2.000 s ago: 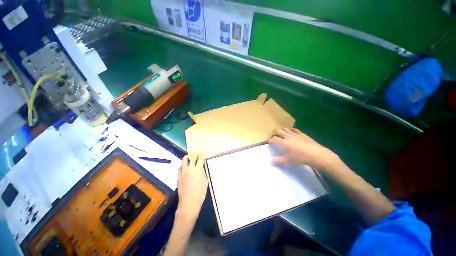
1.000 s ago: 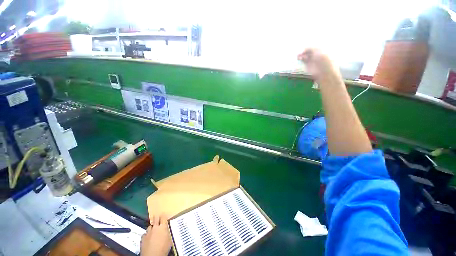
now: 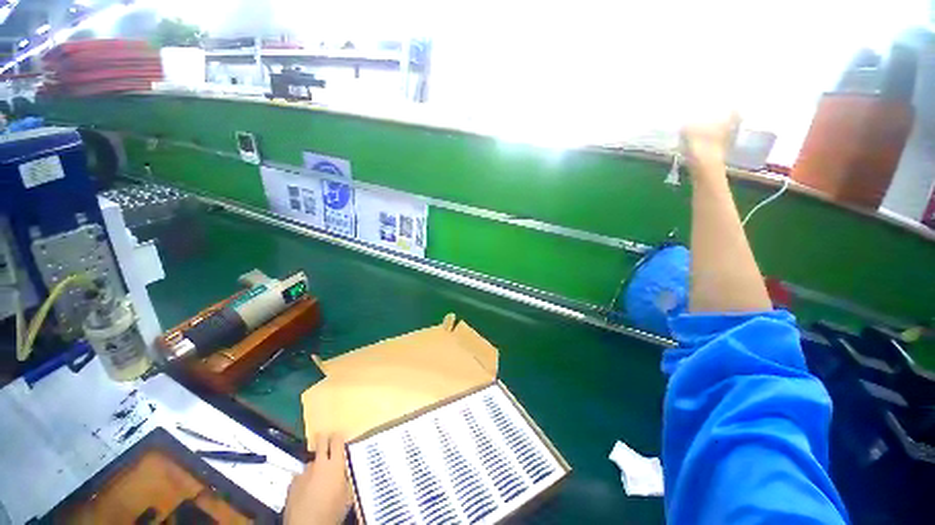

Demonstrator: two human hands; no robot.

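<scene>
The parts carton [image 3: 400, 381] lies open on the green bench, its brown flap folded back. Inside, small dark curved strips [image 3: 447, 461] lie in several rows on white backing. My left hand [image 3: 320, 484] rests at the carton's left edge, fingers on the rim by the flap. My right hand [image 3: 709, 138] is raised at the top of the green partition, washed out by glare; whether it holds anything cannot be told. The fixture plate [image 3: 144, 484] in its dark frame is cut off at the bottom left.
The heat gun [image 3: 241, 316] lies on a brown block [image 3: 269, 349]. A clear bottle [image 3: 118, 338] stands by the yellow hose. A dark stick [image 3: 231, 455] lies on white paper. A white scrap [image 3: 638, 470] and a blue bag [image 3: 656, 287] are at the right.
The plain white sheet over the carton is gone, and the strip rows show. My right hand has left the carton and risen to the partition top. The view has tilted up.
</scene>
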